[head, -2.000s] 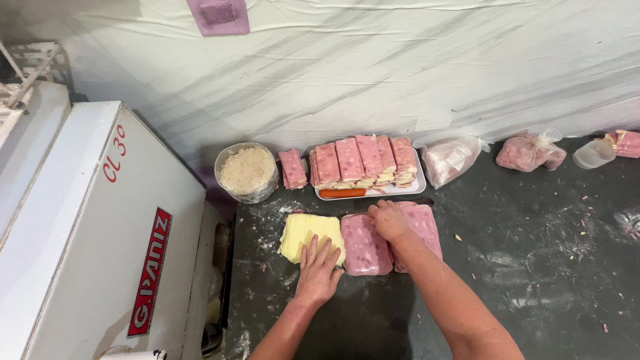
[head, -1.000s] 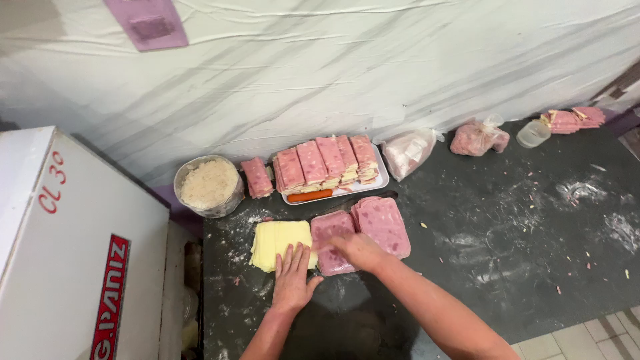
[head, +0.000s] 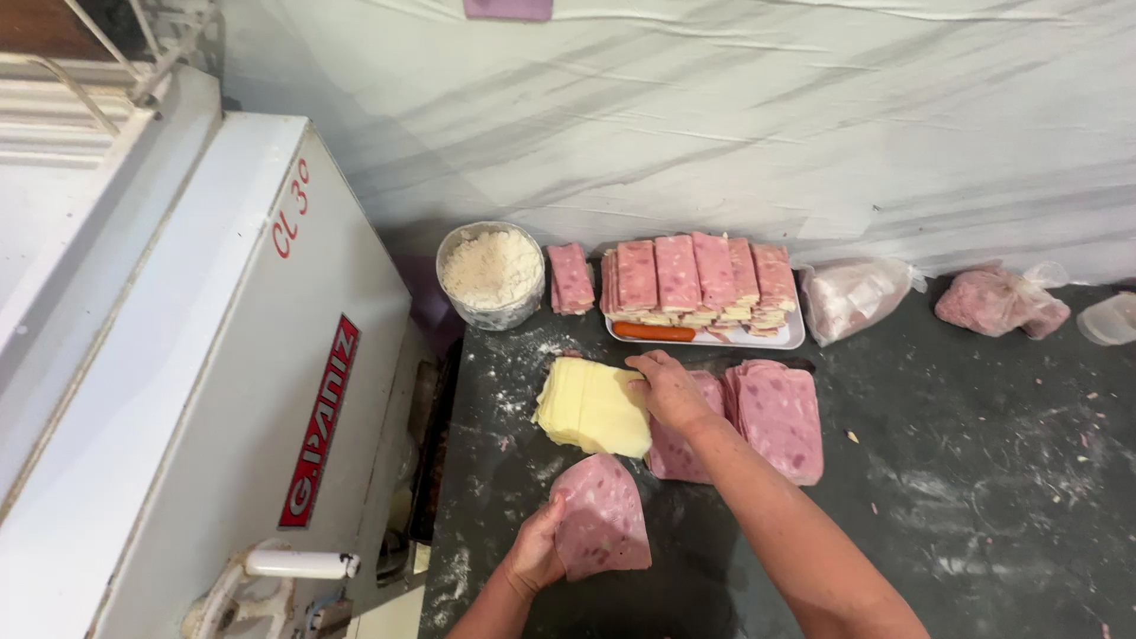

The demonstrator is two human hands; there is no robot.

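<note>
My left hand [head: 540, 543] grips a slice of mottled pink ham or mortadella [head: 605, 524], held up nearer me than the cheese; whether it is more than one slice I cannot tell. My right hand [head: 670, 390] has its fingertips at the upper right corner of a stack of yellow cheese slices [head: 590, 406]; whether they pinch a slice is unclear. Partly under my right wrist and forearm lies one stack of pink meat slices [head: 679, 453]. Just right of it is another meat stack [head: 781, 422].
Along the wall stand a tub of white flour-like powder [head: 493, 271], a small meat stack [head: 571, 278], a white tray [head: 794, 335] of layered meat and cheese pieces with an orange-handled tool [head: 654, 332], and plastic bags [head: 856, 297]. A white machine [head: 222, 355] borders the dark table's left side.
My left hand has left the cheese stack and now holds a pink slice nearer me. My right hand has moved left from the meat to the cheese's corner. The view has shifted.
</note>
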